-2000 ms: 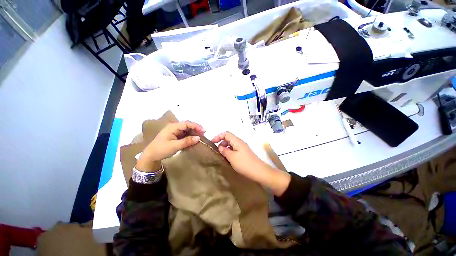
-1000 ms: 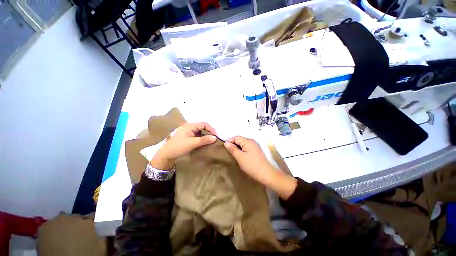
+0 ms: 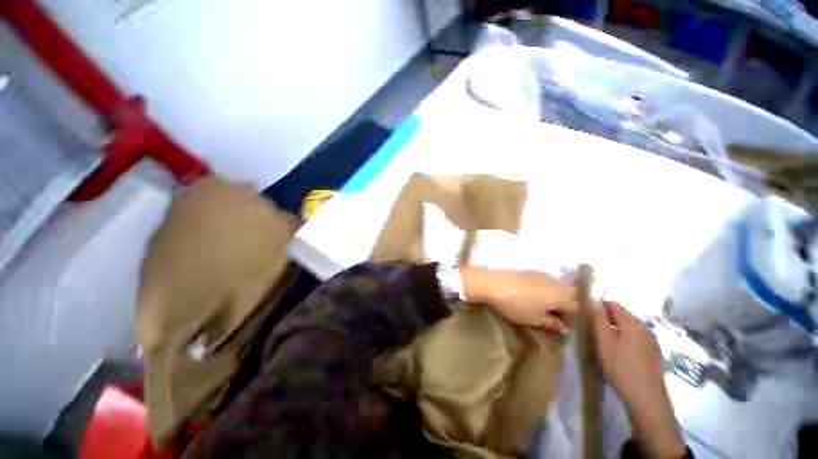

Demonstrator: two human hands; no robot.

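Note:
My left hand (image 3: 520, 298) is closed on the tan cloth (image 3: 471, 359) near the table's front edge, fingertips bent under and partly hidden. My right hand (image 3: 625, 345) is just right of it, its fingers by a narrow tan strip (image 3: 587, 359) that stands up between the hands; blur hides whether it grips the strip or the cloth. The tan cloth hangs down toward my lap. Flat tan pieces (image 3: 498, 202) lie on the white table beyond my left hand. The sewing machine head (image 3: 749, 269) is at the right, blurred.
A tan cloth heap (image 3: 211, 278) is at the left beside the table, with a red object (image 3: 117, 426) below it. A red pipe (image 3: 134, 130) runs along the white wall. Clear plastic bags (image 3: 619, 99) lie in the trough behind the table. A blue strip (image 3: 384, 154) marks the table's left edge.
The view has swung left, so the machine now sits at the right edge and the tan heap shows more. The narrow strip now stands up between my hands.

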